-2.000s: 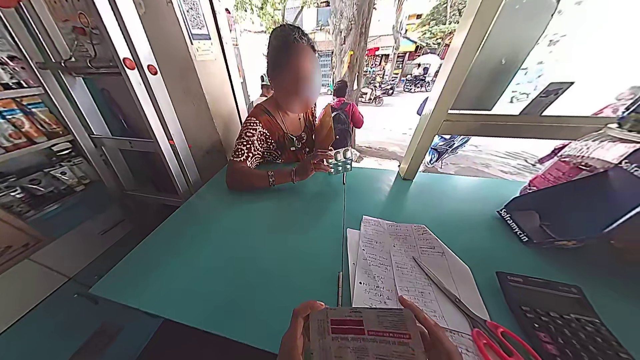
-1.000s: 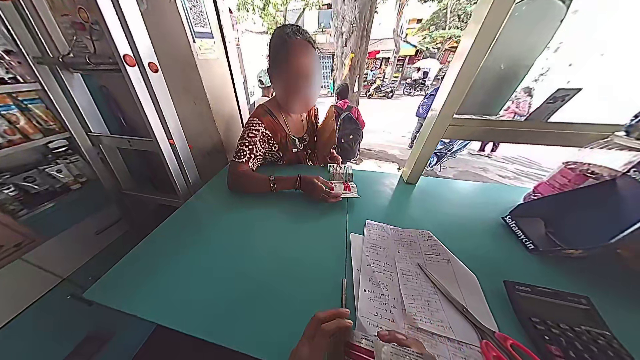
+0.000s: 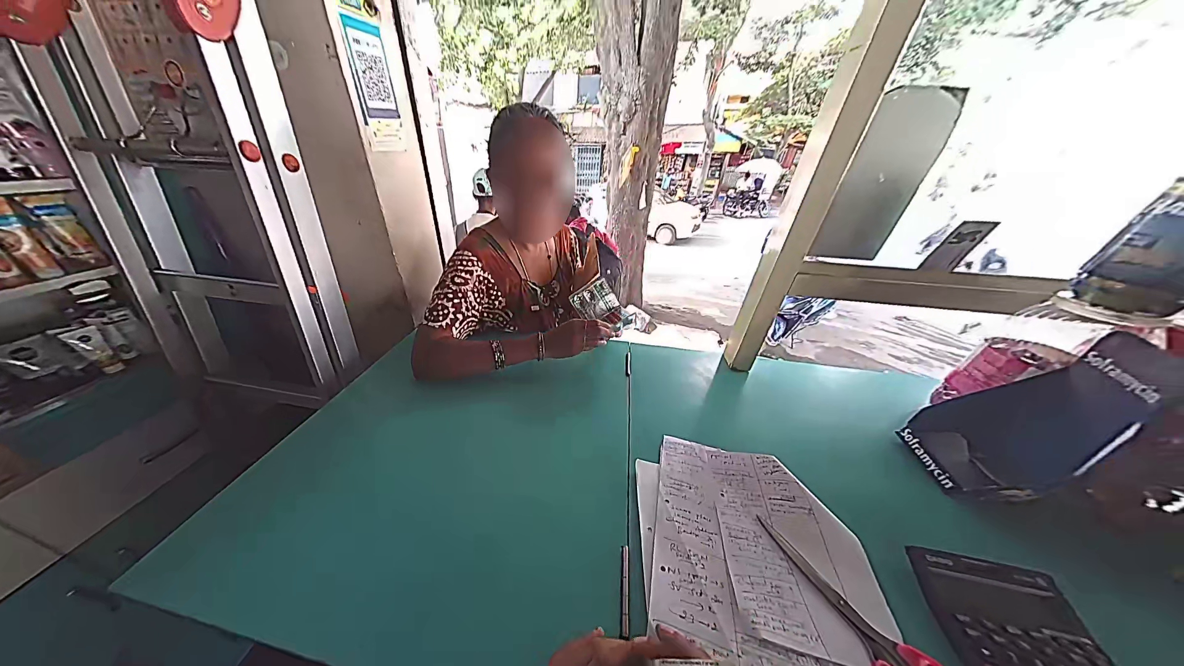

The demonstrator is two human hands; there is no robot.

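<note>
At the bottom edge of the head view, my left hand (image 3: 597,649) and my right hand (image 3: 680,645) are mostly cut off, close together. A sliver of a printed item (image 3: 686,661) shows by the right fingers; the grip is hidden. Just above my left hand lies a pen (image 3: 624,592). Handwritten sheets (image 3: 694,536) lie beyond my right hand, with scissors (image 3: 823,587) with red handles on them. A black calculator (image 3: 1004,610) is at the lower right. Across the counter, a person's hand (image 3: 578,339) holds medicine blister strips (image 3: 597,303).
The teal counter (image 3: 416,518) has a seam running away from me. A dark blue Soframycin box (image 3: 1027,425) stands at its right, beside a pink-filled container (image 3: 994,365). A metal window frame (image 3: 786,213) rises behind. Shelves (image 3: 55,282) with products are at the left.
My hands have moved down, mostly out of view, with the packet that both held at first. The other person has lowered the strips to the counter, then raised them again.
</note>
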